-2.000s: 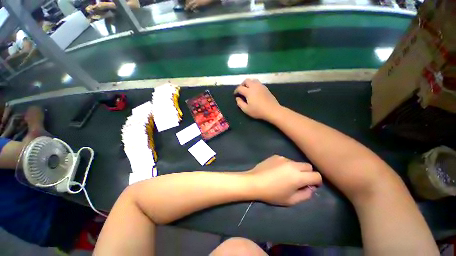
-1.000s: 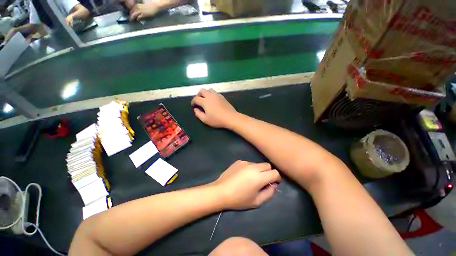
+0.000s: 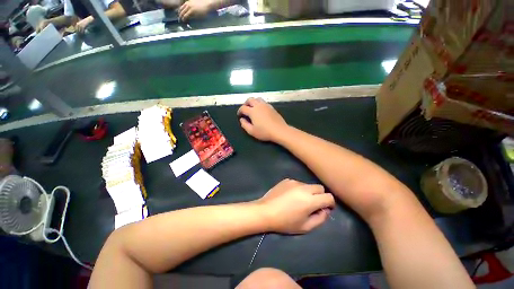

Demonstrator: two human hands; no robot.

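My left hand (image 3: 298,206) is closed on a thin silvery wire, possibly solder wire (image 3: 257,250). One length sticks out below the wrist and a short end shows at the fingertips. My right hand (image 3: 262,119) rests on the dark mat near its far edge, fingers loosely curled, thumb apart, with nothing visible in it. Two white modules lie loose left of my hands, one (image 3: 184,163) above the other (image 3: 202,183), which shows an orange edge. Fanned white modules with orange edges stand in two rows, one (image 3: 153,132) behind the other (image 3: 123,172).
A red-screened smartphone (image 3: 207,140) lies by the loose modules. A white fan (image 3: 22,204) and red object (image 3: 94,130) are left. A cardboard box (image 3: 403,84) and tan pot (image 3: 453,185) are right. Beyond the pale edge runs the green conveyor (image 3: 315,62); people's hands show behind it.
The camera view has swung right and then partly back left. Both hands stay in about the same places on the mat, with the wire still in my left hand.
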